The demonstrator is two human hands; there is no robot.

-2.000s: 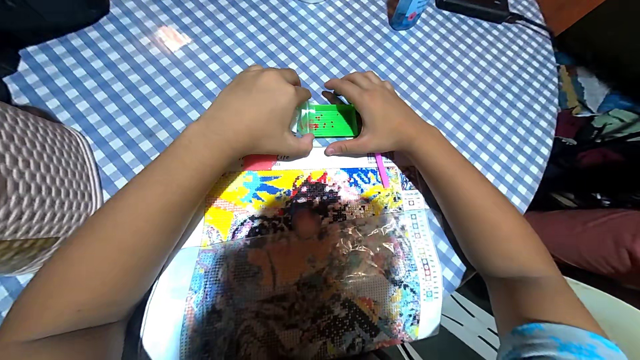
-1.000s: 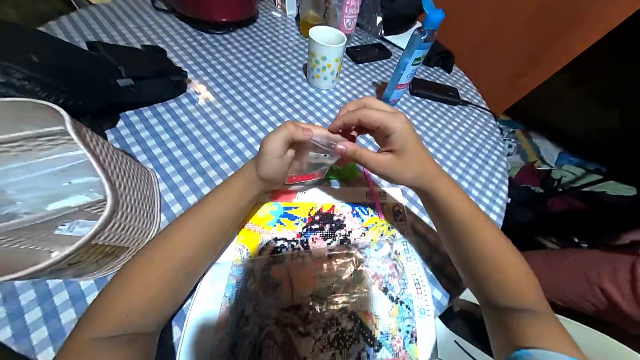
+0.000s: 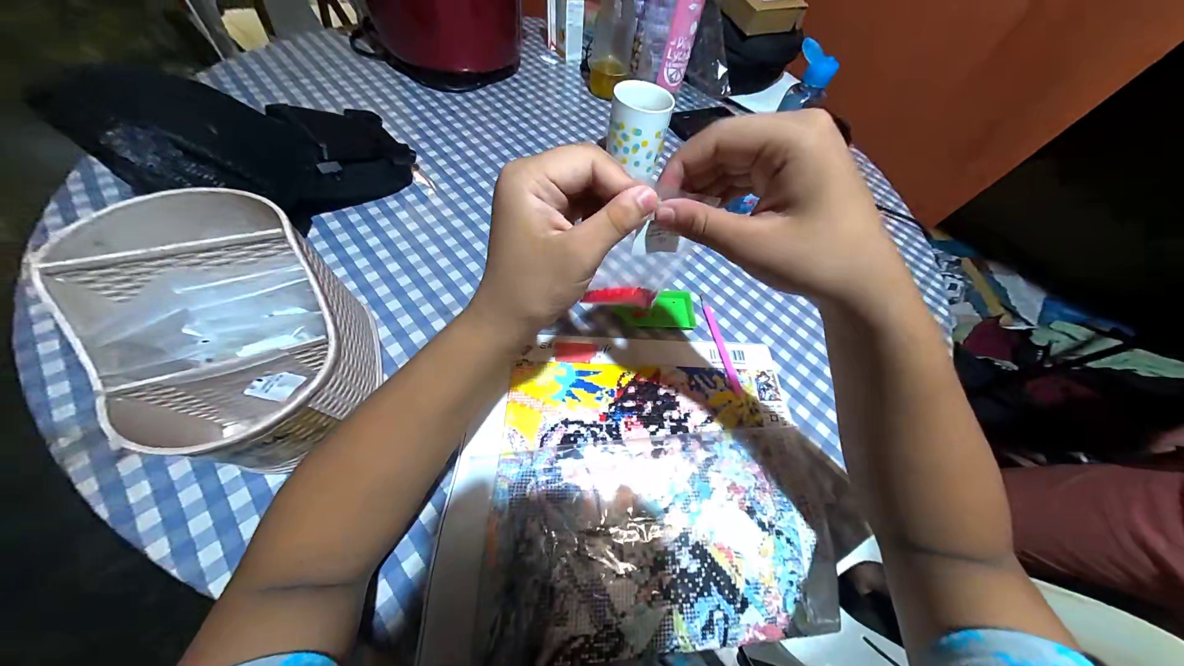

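Observation:
Between both hands hangs a small clear plastic bag [image 3: 638, 264] with red beads gathered at its bottom. My left hand [image 3: 564, 227] pinches the bag's top edge between thumb and fingers. My right hand [image 3: 768, 199] pinches the same edge just to the right. Partly behind the bag lies a green plastic tray [image 3: 673, 310]. A pink pen-shaped tool [image 3: 721, 347] rests to the tray's right, across the top of the canvas. The diamond painting canvas [image 3: 583, 388], partly filled with coloured drills, lies below, its lower part under a clear plastic sheet [image 3: 647, 546].
A woven basket [image 3: 347, 342] holding plastic bags stands at the left, with a black bag [image 3: 240, 157] behind it. A dotted cup [image 3: 638, 125], bottles and a dark red appliance [image 3: 444, 37] stand farther back on the checked tablecloth [image 3: 416, 250].
Two seconds ago both hands were at the green tray with red beads in it. Now they are raised, holding the bag. The view has tilted up markedly.

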